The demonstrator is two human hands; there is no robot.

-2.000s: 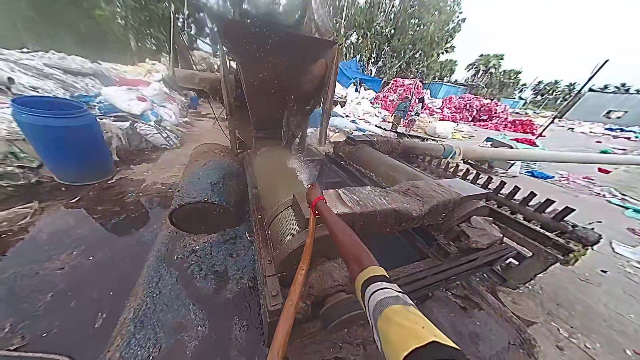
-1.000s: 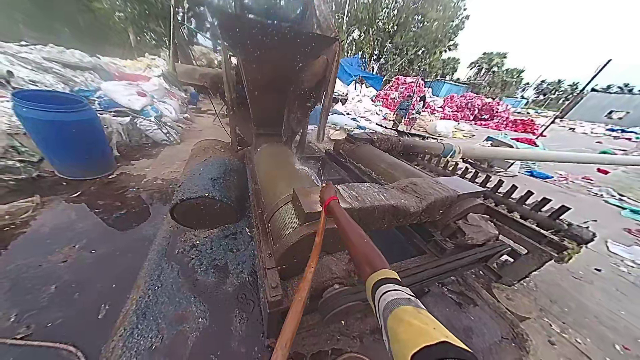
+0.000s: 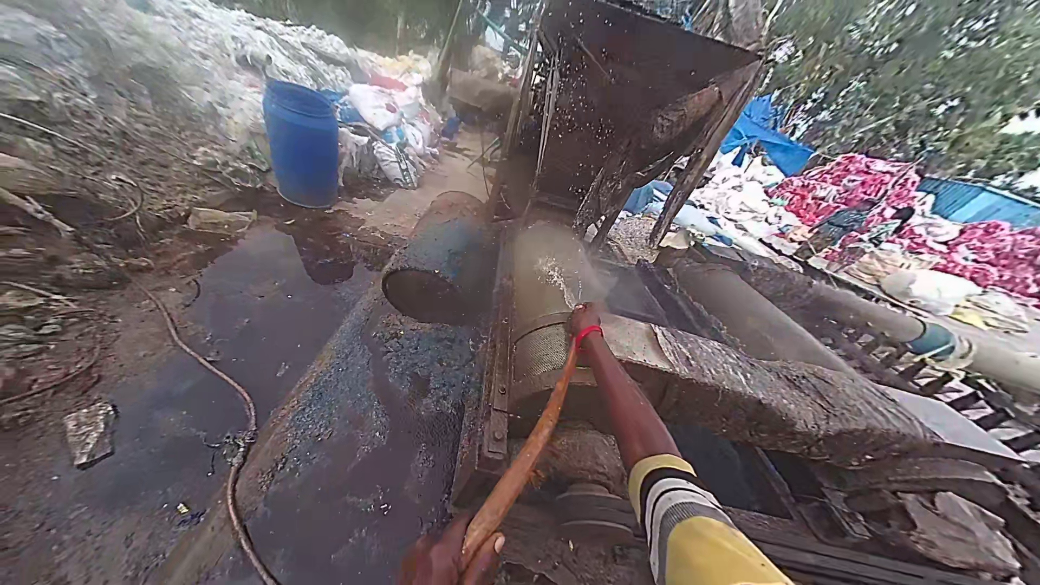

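Observation:
My right hand [image 3: 587,317], with a red band at the wrist, grips the front end of an orange-brown hose [image 3: 532,443]. Water sprays from that end onto a large metal cylinder [image 3: 552,252] below a rusty hopper [image 3: 634,89]. Lower down, my left hand [image 3: 451,552] is closed around the same hose at the bottom edge of the view. A perforated section [image 3: 540,349] of the cylinder lies just left of my right hand.
A blue plastic barrel [image 3: 301,146] stands at the upper left beside heaped plastic waste. A rusty drum [image 3: 439,260] lies left of the machine frame. Dark water [image 3: 309,325] covers the ground, with a rope or cable [image 3: 236,406] across it. Pipes [image 3: 869,313] run at the right.
My left hand has come into view on the hose. The view has swung left and tilted. Water still sprays from the hose end in my right hand.

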